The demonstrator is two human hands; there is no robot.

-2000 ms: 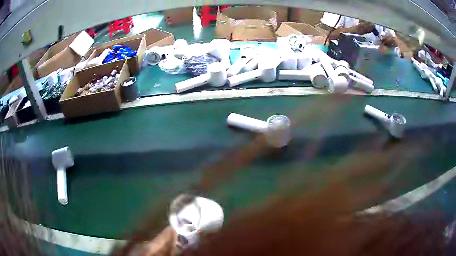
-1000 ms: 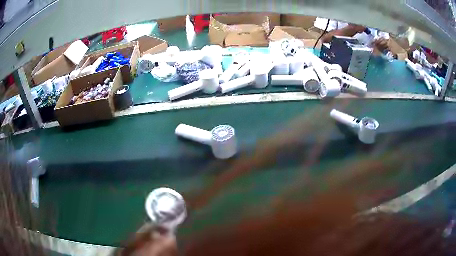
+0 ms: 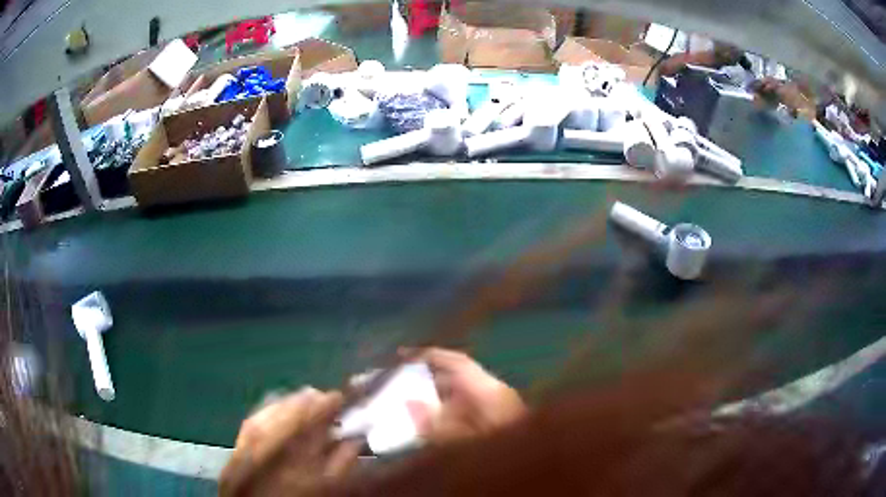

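Note:
My left hand (image 3: 282, 439) and my right hand (image 3: 478, 396) meet at the bottom centre, over the near part of the belt. Between them they hold a white fan body (image 3: 400, 408), blurred and partly covered by fingers. Reddish-brown strands blur the area around my right hand. One white fan body (image 3: 686, 250) lies on the green conveyor belt (image 3: 389, 228) at right, its handle pointing up-left. Another fan body (image 3: 94, 318) lies at far left, its handle pointing towards me.
A pale rail (image 3: 330, 177) edges the belt's far side. Beyond it are a heap of white fan bodies (image 3: 532, 124), an open small-parts box (image 3: 199, 170), a dark round container (image 3: 269, 153) and a dark box (image 3: 704, 102). A blurred white object (image 3: 24, 369) shows at the left edge. A shelf crosses above.
My right hand has come into view and joined the left at the held fan body. The fan body at the belt's middle is gone from there. The right one has moved left. The view has shifted slightly.

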